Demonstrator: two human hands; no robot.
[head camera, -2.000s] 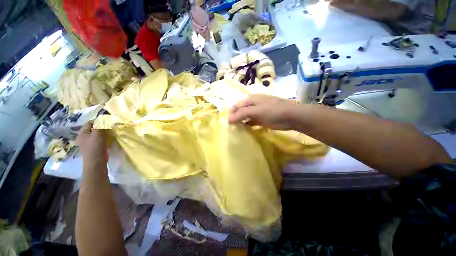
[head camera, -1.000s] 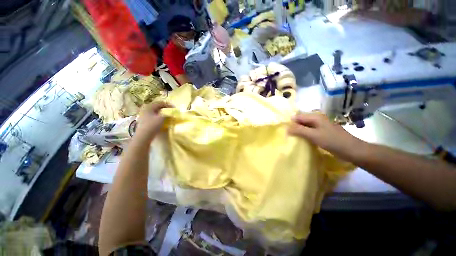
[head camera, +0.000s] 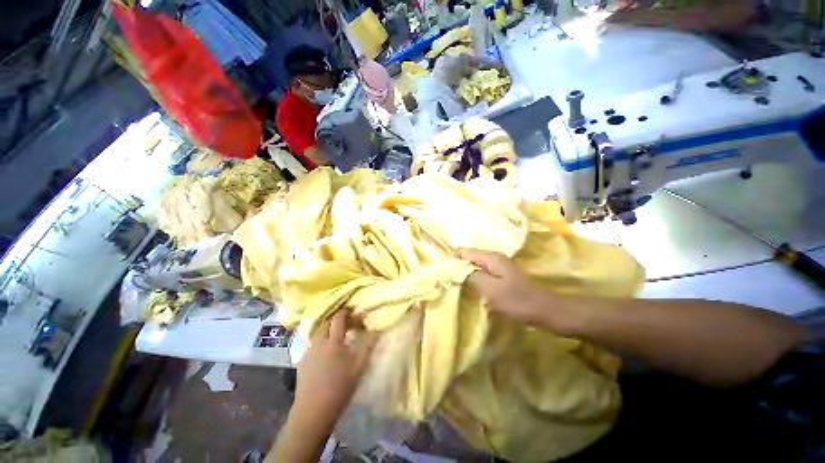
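A large crumpled pale-yellow garment (head camera: 543, 380) lies over the table's front edge and hangs down toward my lap. My left hand (head camera: 339, 348) holds its lower left folds, with the fingers partly hidden in the cloth. My right hand (head camera: 496, 280) pinches a gathered band of the cloth near the middle of the heap. The white sewing machine head (head camera: 665, 145) with a blue stripe stands right of the heap. The needle area (head camera: 608, 203) is just beyond the cloth's right part.
A screwdriver (head camera: 785, 253) lies on the machine bed at right. Cream fabric rolls (head camera: 452, 154) with a dark tie sit behind the heap. Another machine (head camera: 203, 267) and pale cloth (head camera: 199, 203) are at left. A person in red (head camera: 297, 122) sits beyond. A red bag (head camera: 194, 86) hangs upper left.
The garment was spread between both hands and is now bunched and folded. My left hand has moved down and right, closer to my right hand, which has shifted lower and left.
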